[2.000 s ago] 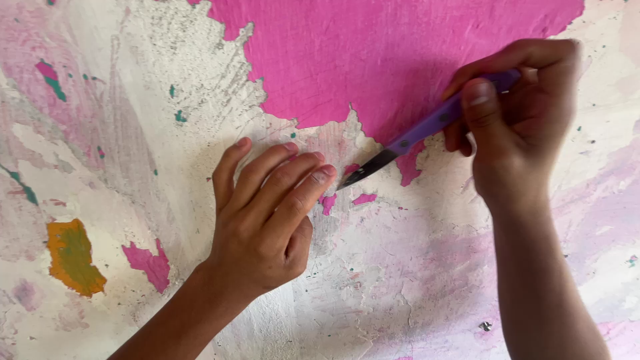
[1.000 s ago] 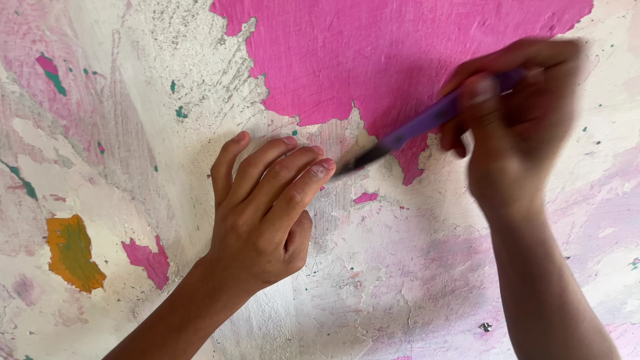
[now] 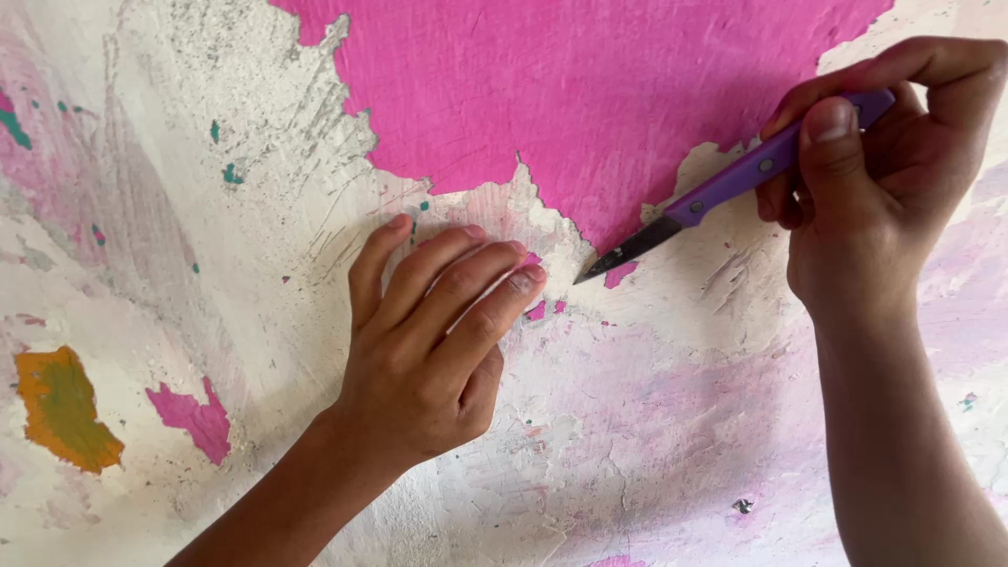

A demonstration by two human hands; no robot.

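A small knife with a purple riveted handle [image 3: 736, 177] is held in my right hand [image 3: 874, 169], its thumb lying along the handle. The dark blade points down and left, its tip at the lower edge of a large patch of pink paint [image 3: 504, 94] on a whitish wall surface [image 3: 669, 417]. Pale specks cling to the blade. My left hand [image 3: 429, 339] rests on the surface left of the tip, fingers slightly spread, holding nothing. Small pink paint remnants [image 3: 620, 274] lie beside the blade and near the left fingertips.
At the lower left are an orange and olive paint patch [image 3: 67, 409] and a smaller pink patch [image 3: 195, 417]. Teal specks [image 3: 231, 173] dot the upper left. A small shiny bit [image 3: 743, 505], too small to identify, is at the lower right. The bared surface looks rough and scratched.
The pink paint's lower tip, near the blade, reaches less far down than before. The knife has moved in my right hand, its tip now farther from my left fingertips. My left hand stays about where it was.
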